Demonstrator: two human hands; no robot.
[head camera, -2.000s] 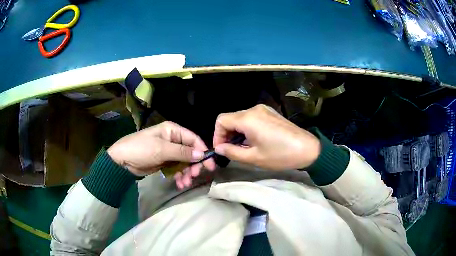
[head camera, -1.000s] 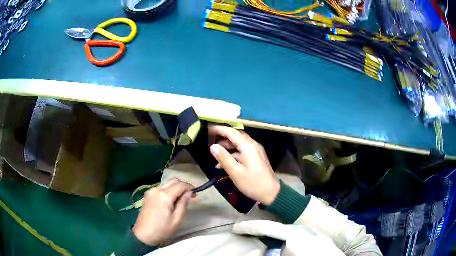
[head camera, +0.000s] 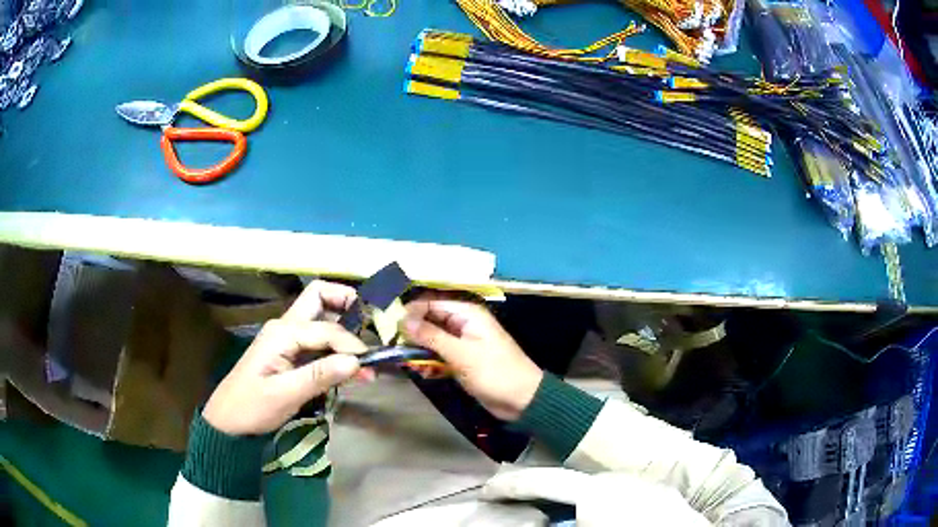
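My left hand (head camera: 283, 365) pinches a short black strip (head camera: 389, 355) between thumb and fingers, below the bench edge. Orange-yellow wire shows at the strip's right end. My right hand (head camera: 468, 350) is at that end, its fingertips at a pale yellow backing piece (head camera: 388, 321). A square black tape piece (head camera: 385, 285) stands up by the bench edge, just above both hands. A wider black length lies over my lap below my right hand. The fingers hide part of the strip.
On the bench mat (head camera: 339, 175) lie scissors (head camera: 206, 129), a tape roll (head camera: 288, 39), black sleeved cables (head camera: 586, 98) with yellow ends, orange wire leads (head camera: 555, 36) and plastic bags (head camera: 823, 124). Small metal parts (head camera: 26, 51) lie far left. An open carton (head camera: 154, 360) is under the bench.
My left hand has moved up and inward to the bench edge. My right hand has moved slightly down and left, to the backing piece. More of the bench top shows.
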